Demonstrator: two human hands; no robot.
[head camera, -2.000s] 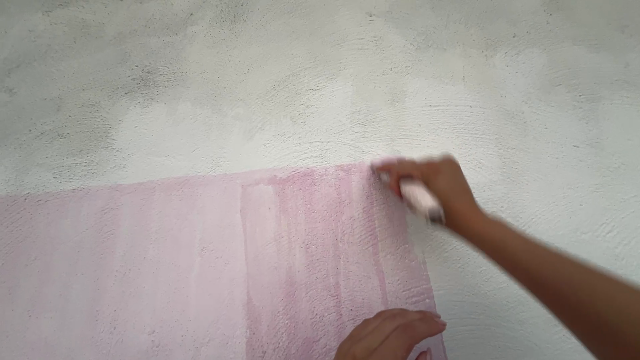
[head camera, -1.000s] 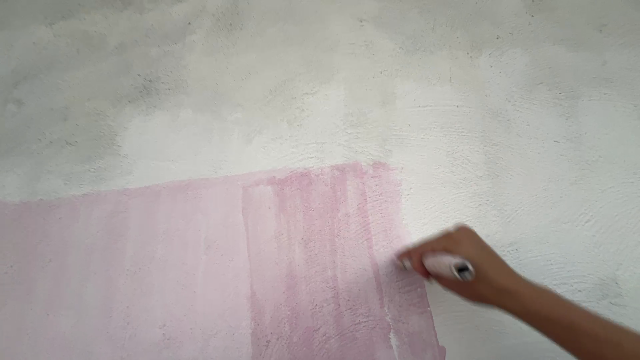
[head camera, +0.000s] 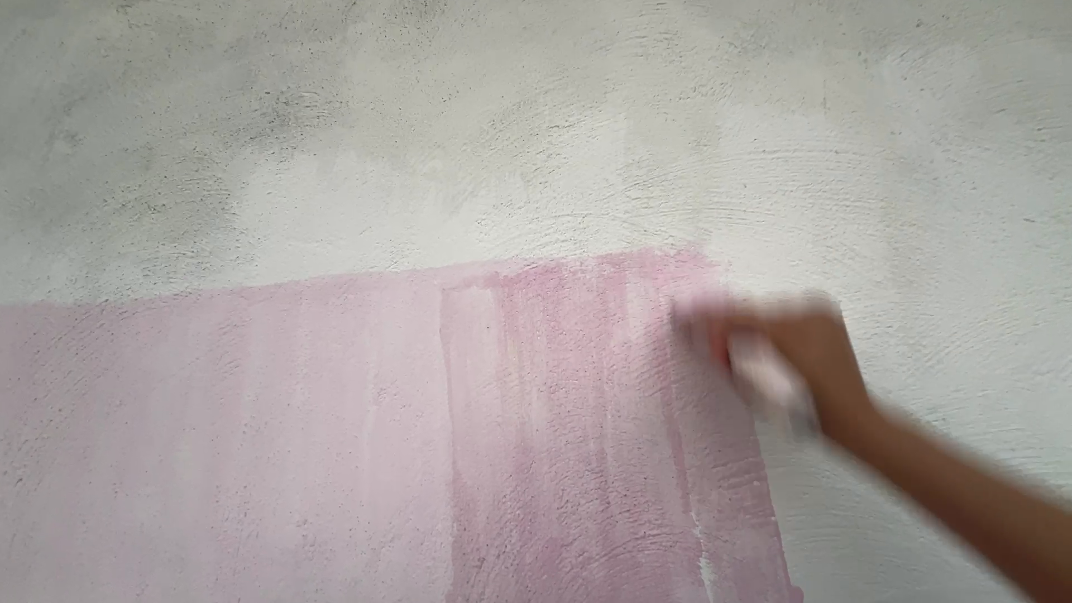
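Observation:
My right hand (head camera: 779, 343), blurred by motion, is closed around the pale handle of a paintbrush (head camera: 766, 373). The brush's head is mostly hidden by the fingers and blur, at the upper right part of a pink painted area (head camera: 553, 402) on a textured wall. Darker, wetter-looking pink streaks run downward in the right part of this area, and the left part is paler. Near the lower right edge a thin whitish streak shows through the pink. My left hand is out of view.
Rough white and grey plaster wall (head camera: 469, 126) surrounds the pink above and to the right. The pink's top edge slopes slightly up toward the right. Grey patches mark the upper left of the wall.
My right hand with the brush has moved up the wall from its lower place one second ago. My left hand, at the bottom two seconds ago, has left the view.

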